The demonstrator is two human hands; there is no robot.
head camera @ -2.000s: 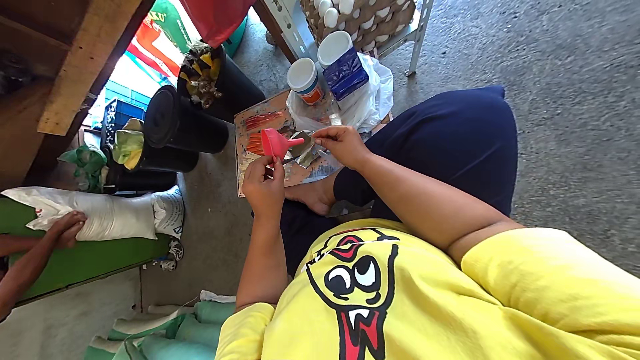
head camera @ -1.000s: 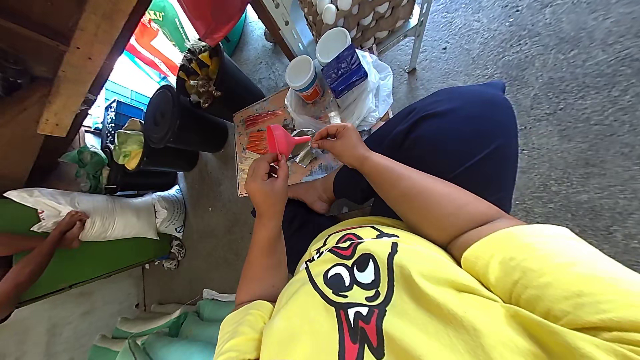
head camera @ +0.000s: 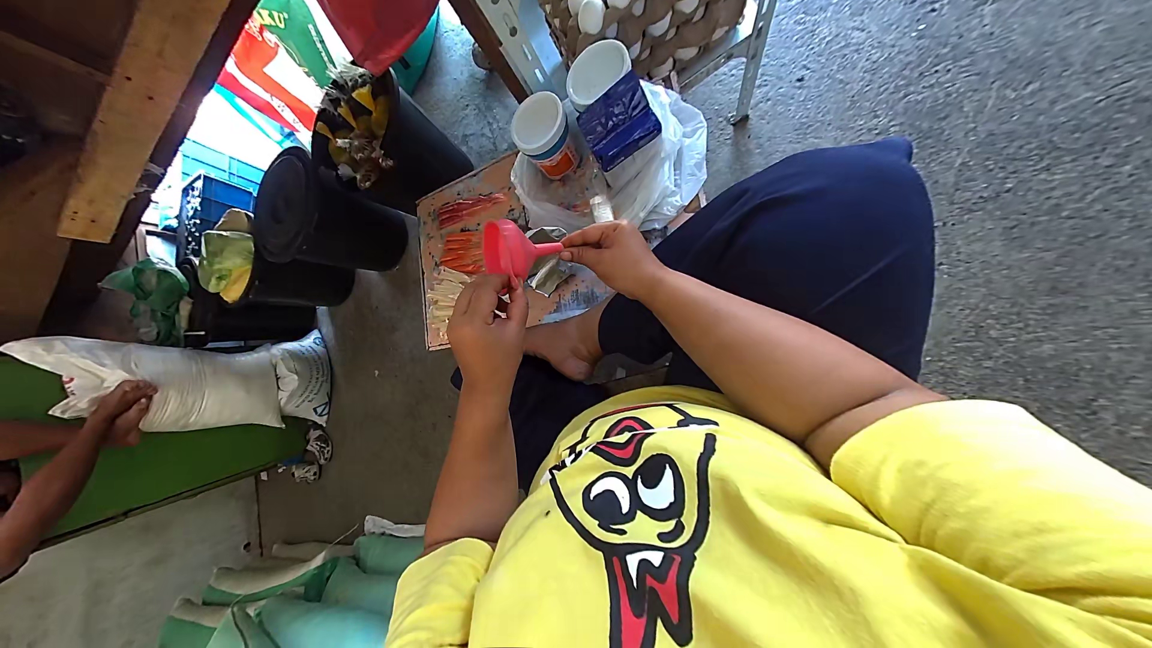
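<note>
My left hand (head camera: 490, 326) pinches the rim side of a pink plastic funnel (head camera: 510, 249), whose wide mouth faces left. The fingertips of my right hand (head camera: 616, 256) close on the end of its spout; whether anything small is between them I cannot tell. Beneath the funnel lies a worn board (head camera: 435, 335) bearing red sticks (head camera: 470, 210), orange sticks (head camera: 462, 252) and pale sticks (head camera: 447, 295) in separate bunches. A silvery packet (head camera: 545, 274) lies partly behind the spout. Two lidded white tubs (head camera: 539, 123) and a dark blue box (head camera: 619, 121) stand beside a clear plastic bag (head camera: 677, 148).
Black bins (head camera: 306, 211) line the left side. Another person's hands (head camera: 126, 412) rest on a white sack (head camera: 211, 385) over a green surface. Green sacks (head camera: 360, 589) lie at the lower left. A metal rack (head camera: 754, 72) with egg trays (head camera: 630, 31) stands at the top.
Between my hands, the funnel has turned slightly from its angle two seconds ago, and its spout now reaches my right fingertips. The other person's hands have shifted slightly on the sack.
</note>
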